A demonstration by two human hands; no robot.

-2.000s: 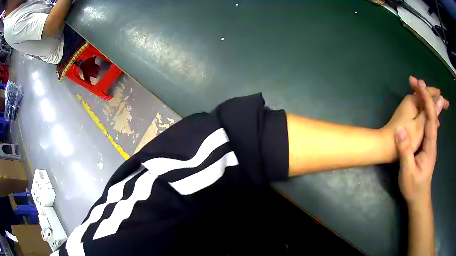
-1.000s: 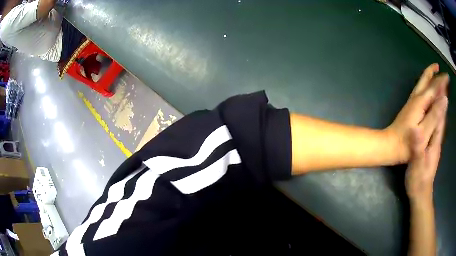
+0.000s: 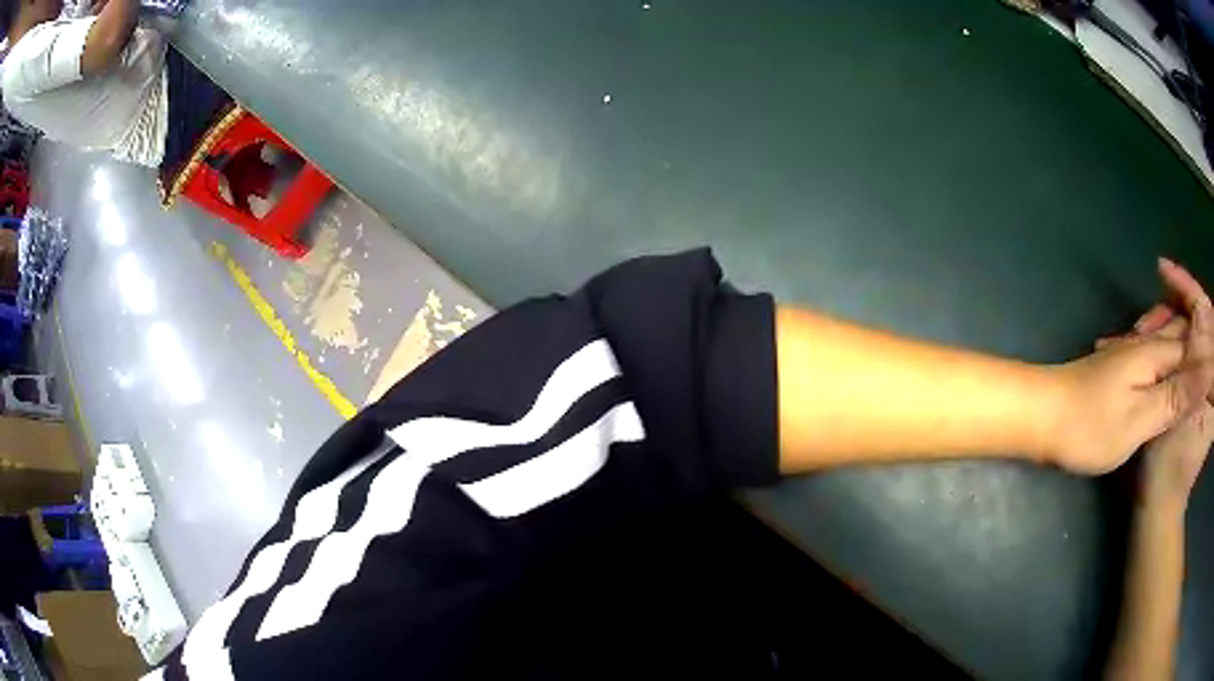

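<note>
My left hand [image 3: 1125, 406] reaches in from a rolled-up black sleeve with white stripes. Its fingers are bent in against my right hand [image 3: 1169, 459] at the far right of the view. The two hands touch and overlap above the dark green mat [image 3: 799, 160]. One finger sticks up above them. The overlap and the picture's right edge hide part of the fingers, so the right hand's grip is unclear. No object shows in either hand.
A white ledge [image 3: 1145, 87] with dark cables runs along the bench's back edge. A red stool [image 3: 286, 220] stands beside the bench, near a seated person in a white shirt [image 3: 87, 93]. White equipment [image 3: 140, 585] and cardboard boxes [image 3: 87, 632] show at lower left.
The hands were pressed palm to palm with fingers extended. They have moved down and slightly right, and my left hand's fingers are now bent.
</note>
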